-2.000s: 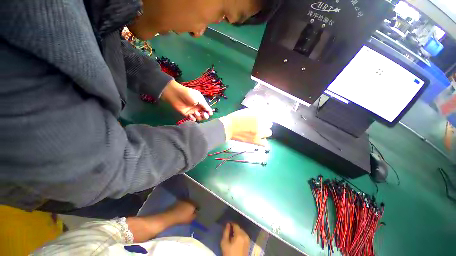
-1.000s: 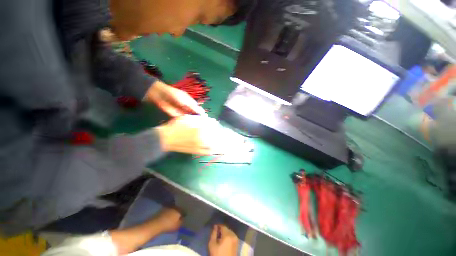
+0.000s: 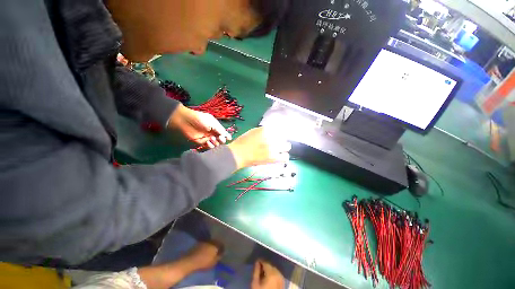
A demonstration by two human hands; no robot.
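Note:
My left hand [image 3: 206, 255] is below the bench edge, low in the frame, its fingers blurred. My right hand [image 3: 267, 276] is cut by the bottom edge, fingers curled; whether it holds anything is unclear. Another person in dark grey leans over the bench, one hand [image 3: 199, 127] holding red-black harnesses. Their other hand [image 3: 257, 148] is in the glare at the tester base [image 3: 350, 158]. A few loose harnesses [image 3: 263, 188] lie before it. An untied pile [image 3: 395, 242] lies at right, a red bunch [image 3: 217, 106] behind the person's hand.
The black tester [image 3: 333, 62] stands at the back, with a lit monitor [image 3: 405, 89] to its right. A black mouse [image 3: 417, 182] and cables are beside the base. Orange-brown harnesses [image 3: 144, 69] lie far left. The person's grey sleeve [image 3: 164, 186] crosses the bench's left part.
The view has shifted and sharpened since the blurred frame. The other person's two hands, together one second ago, are apart again, one near the tester base. My hands look little changed.

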